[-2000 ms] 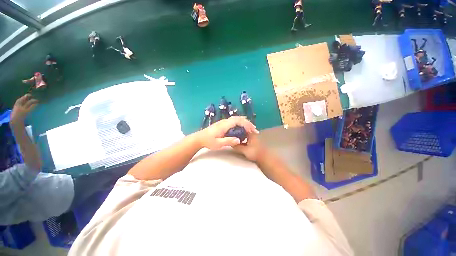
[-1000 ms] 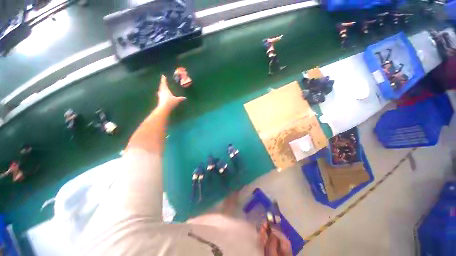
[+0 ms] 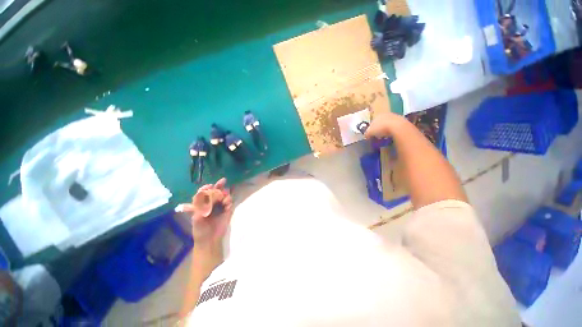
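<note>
My left hand (image 3: 212,211) holds a flesh-orange upper body (image 3: 205,202) near the bench's front edge, its round hollow opening facing up. My right hand (image 3: 376,126) is at the pale square pad (image 3: 351,128) on the stained tan cardboard (image 3: 335,73). Its fingers hold a small dark piece (image 3: 362,127) against the white spot on the pad; what exactly it is cannot be told. Several dark leg pieces (image 3: 233,145) with pale bands lie grouped on the light green bench strip, between my left hand and the cardboard.
A white sheet (image 3: 115,166) with a dark lump lies at left. A black plastic bundle (image 3: 397,35) and a blue crate (image 3: 514,38) with figures are at upper right. Dark figures (image 3: 75,64) lie on the belt. Blue crates (image 3: 520,124) stand on the floor. A person's sleeve (image 3: 38,290) shows lower left.
My left hand has come back from the belt and now holds an upper body. My right hand has moved from low near my body to the pad. The orange piece on the belt is gone from view.
</note>
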